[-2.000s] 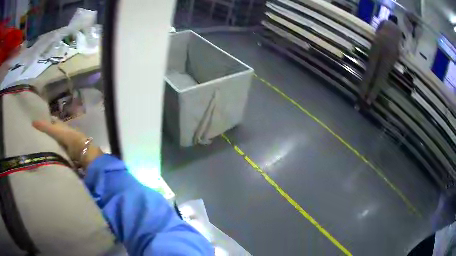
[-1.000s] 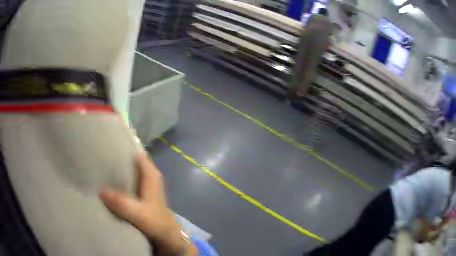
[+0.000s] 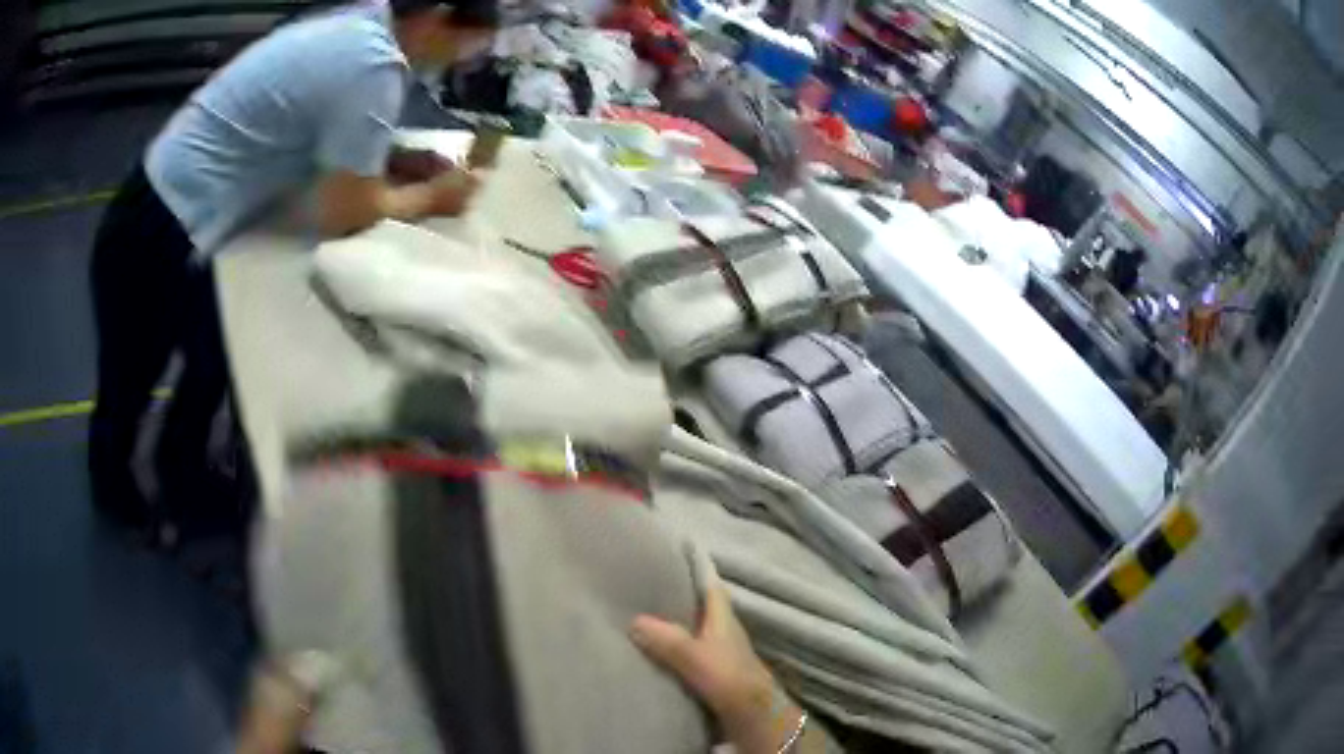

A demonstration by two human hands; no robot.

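A thick beige folded curtain bundle (image 3: 590, 633) fills the near centre, blurred. A dark trim band runs lengthwise on it and a black tie band with a red edge (image 3: 509, 464) crosses it near its far end. My right hand (image 3: 722, 663) is on the bundle's right side, thumb on its face. My left hand (image 3: 277, 710) is blurred at the bundle's lower left edge, partly cut off; the bundle is held between both hands, in front of the table.
Loose beige curtain folds (image 3: 840, 604) lie on the table (image 3: 254, 317) to the right. Tied bundles (image 3: 811, 398) line its far side. Red-handled scissors (image 3: 578, 267) lie near a person (image 3: 280, 125) leaning over the table at left. Black-yellow striped edges (image 3: 1142, 567) are at right.
The view has swung from the floor, white bin and racks to the table and coworker. The bundle is now in front, and my left hand has come into view.
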